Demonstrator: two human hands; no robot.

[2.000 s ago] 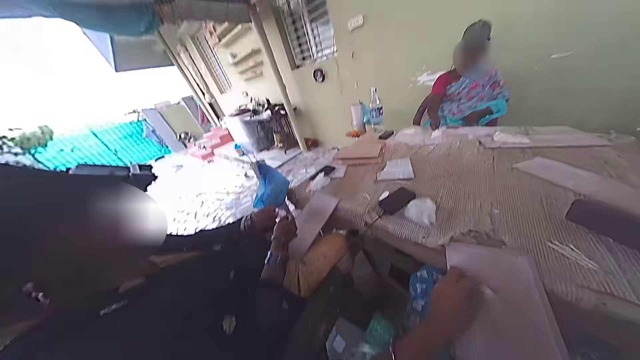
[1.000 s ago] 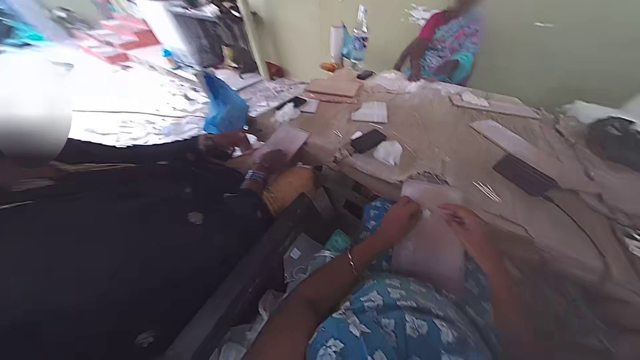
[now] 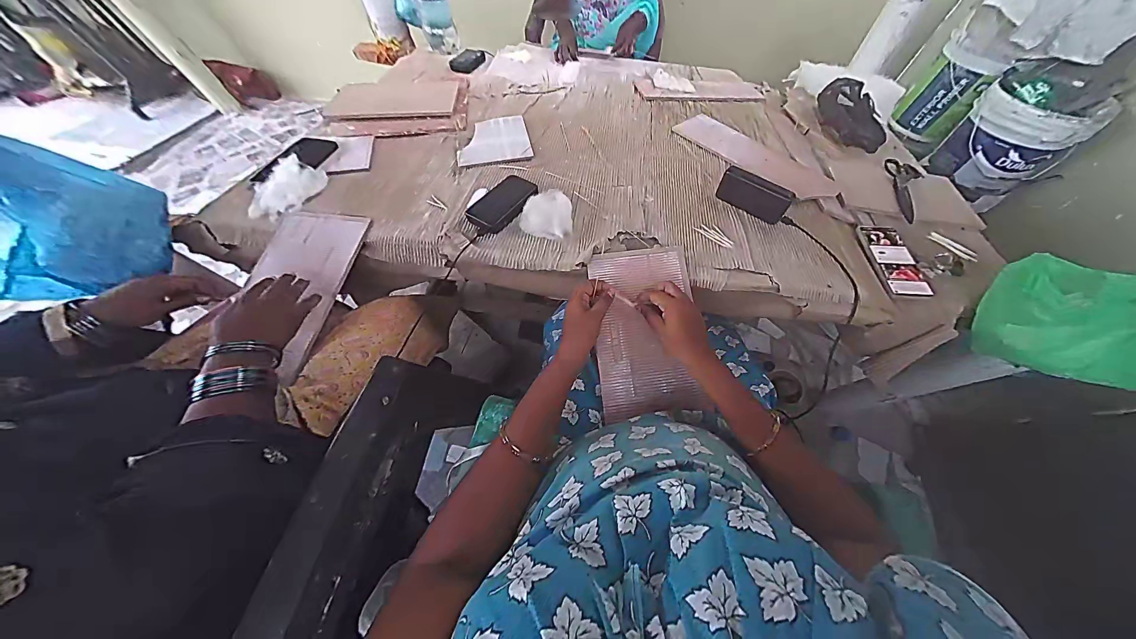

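Observation:
A ribbed, pinkish board (image 3: 641, 355) lies across my lap, its far end against the table edge. Over its upper part, my left hand (image 3: 589, 312) and my right hand (image 3: 672, 321) are close together, with a thin pale strip or stick (image 3: 624, 300) pinched between their fingertips; whether it is cotton or wood I cannot tell. Beyond the board, on the table, are a cotton wad (image 3: 546, 215), a black box-shaped device (image 3: 502, 204) with a cable, and several thin pale sticks (image 3: 713, 235).
At my left a co-worker's hands (image 3: 266, 311) rest by another board (image 3: 312, 257). The corrugated-covered table (image 3: 612, 191) holds a second black device (image 3: 754, 193), scissors (image 3: 903, 188) and a phone (image 3: 895, 261). A green bag (image 3: 1056, 319) and paint buckets (image 3: 1021, 133) stand right; another person sits opposite.
My view has swung right and down. Two seconds ago one of my hands lay on the board; now both meet over it. The co-worker's hand is spread on their board.

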